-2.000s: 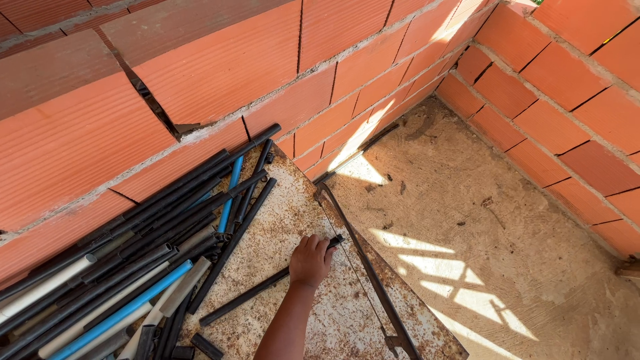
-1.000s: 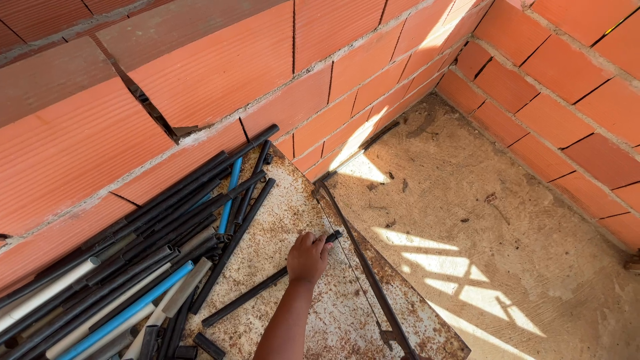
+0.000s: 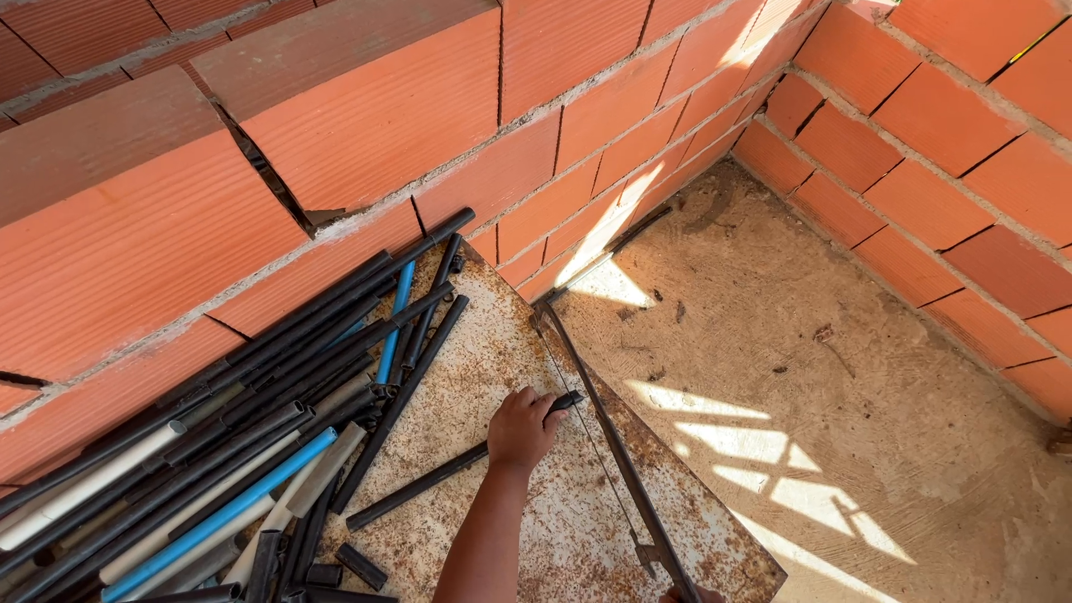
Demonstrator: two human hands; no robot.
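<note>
My left hand grips a black plastic pipe near its right end, pressing it to a rusty metal sheet. Across that end lies the thin blade of a bow saw, whose dark curved frame runs from the brick wall down to the bottom edge. Only part of my right hand shows there, closed around the saw's near end. Left of my left hand is a pile of pipes in black, white and grey, with a blue pipe among them. A short black pipe piece rests on the sheet.
A hollow-brick wall runs along the far side of the sheet. Another brick wall meets it in the far right corner. Bare concrete floor with sunlit patches extends right of the sheet. A dark rod lies along the wall's foot.
Part of my right hand has come into view at the bottom edge, with the saw slightly shifted. My left hand stays on the black pipe.
</note>
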